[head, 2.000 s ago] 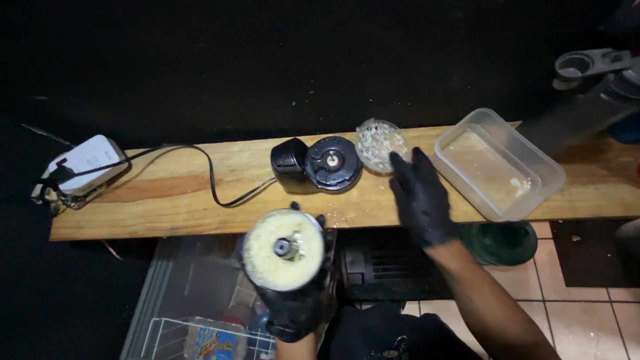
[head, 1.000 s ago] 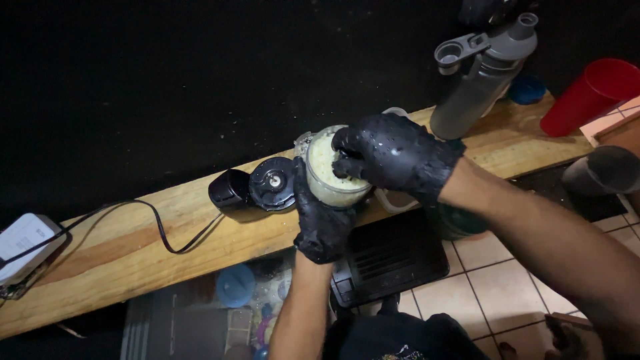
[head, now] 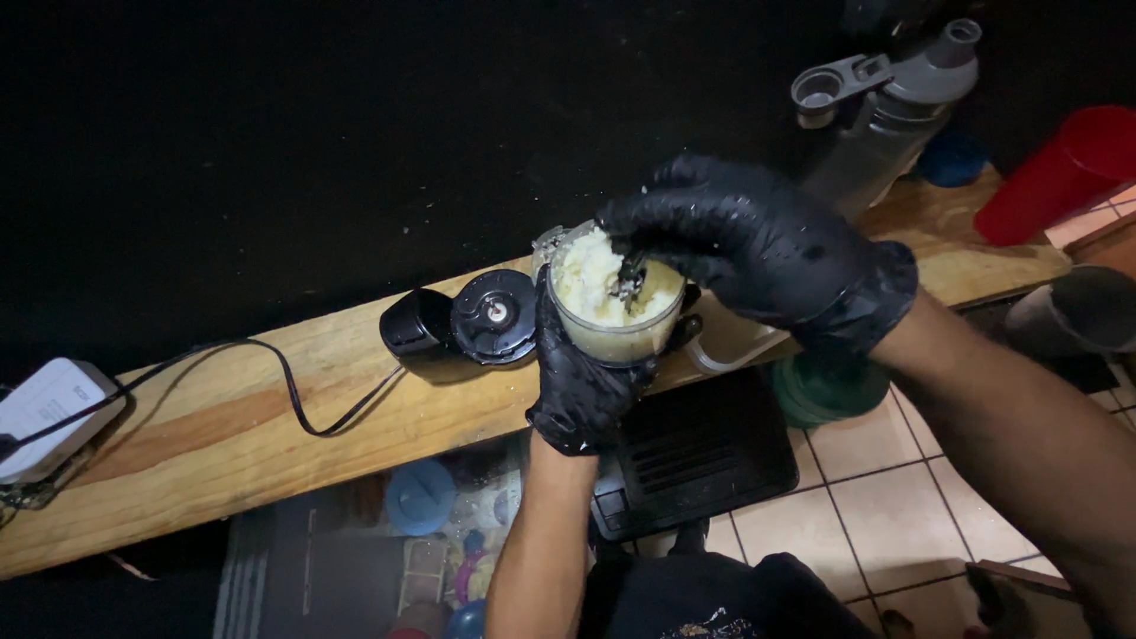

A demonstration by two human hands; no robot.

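Observation:
Both of my hands wear black gloves. My left hand [head: 590, 382] is wrapped around a clear processor bowl [head: 612, 342] holding pale, finely chopped food [head: 590, 271]. Over the bowl's right side is my right hand [head: 754, 244], its fingertips at a dark blade piece [head: 632, 280] among the food; whether they grip it cannot be told. The black motor base [head: 493, 315] of the small food processor stands on the wooden shelf to the left of the bowl. Partly hidden behind the bowl is a clear lid-like piece [head: 546, 248].
A clear plastic container [head: 732, 342] lies partly under my right hand. Farther right stand a grey bottle [head: 896, 115] and a red cup [head: 1061, 177]. A black cord [head: 288, 382] runs left along the wooden shelf [head: 222, 417] to a white box [head: 58, 417]. A green container [head: 825, 390] is below.
The left hand has brought the bowl up over the shelf, beside the motor base. From near the clear container, the right hand has moved to the bowl's contents. The view has shifted right.

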